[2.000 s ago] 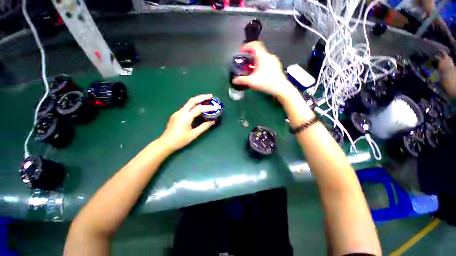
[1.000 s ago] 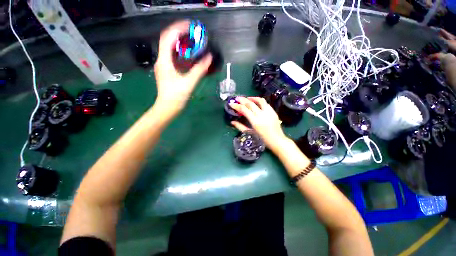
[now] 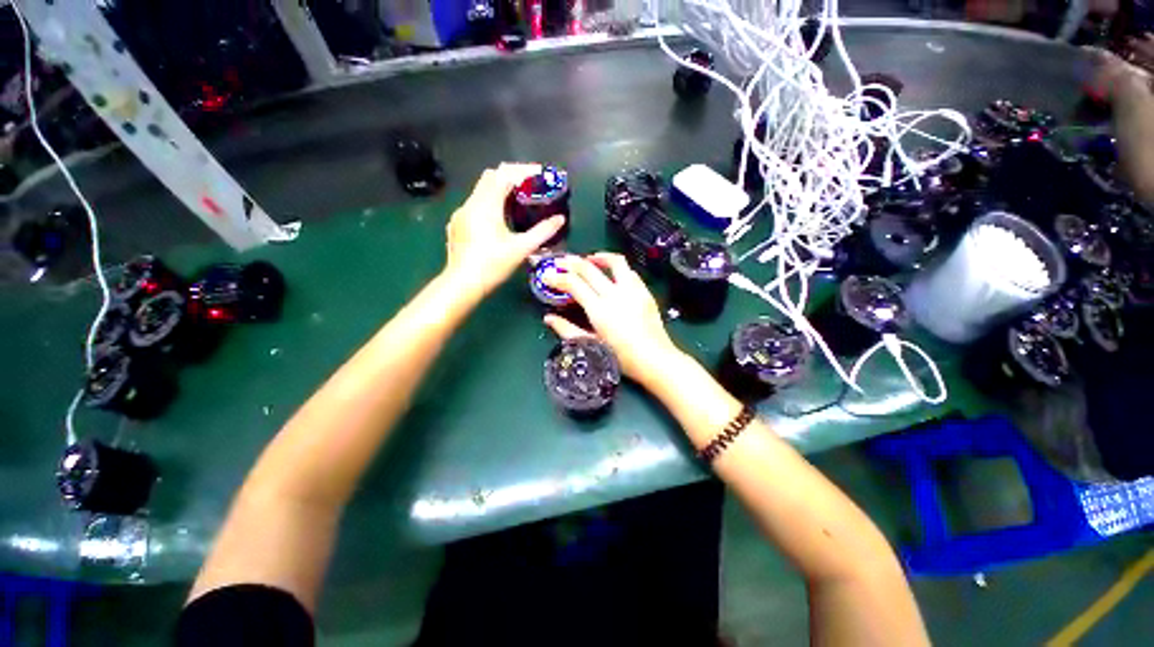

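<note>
My left hand (image 3: 487, 240) is around a black cylindrical unit (image 3: 542, 200) with a blue and red glow, upright near the bench's back edge. My right hand (image 3: 616, 310) is on a second unit (image 3: 552, 278) with a blue-white lit top, just in front of the first; its fingers cover part of the top. An unlit unit (image 3: 582, 375) stands on the green bench just below my right hand, with a shiny clear top.
Ribbed units (image 3: 645, 217) lie beside a white-blue item (image 3: 711, 193). White cables (image 3: 823, 152) hang and tangle at right, near a white tub (image 3: 987, 278) among black units. More units (image 3: 158, 316) stand at left. The grey conveyor (image 3: 380, 120) runs behind; another person's arm (image 3: 1133, 108) is at right.
My left hand has come down from over the conveyor with its lit unit to beside my right hand. My right hand stays on its unit, whose top now glows blue-white. The view has shifted.
</note>
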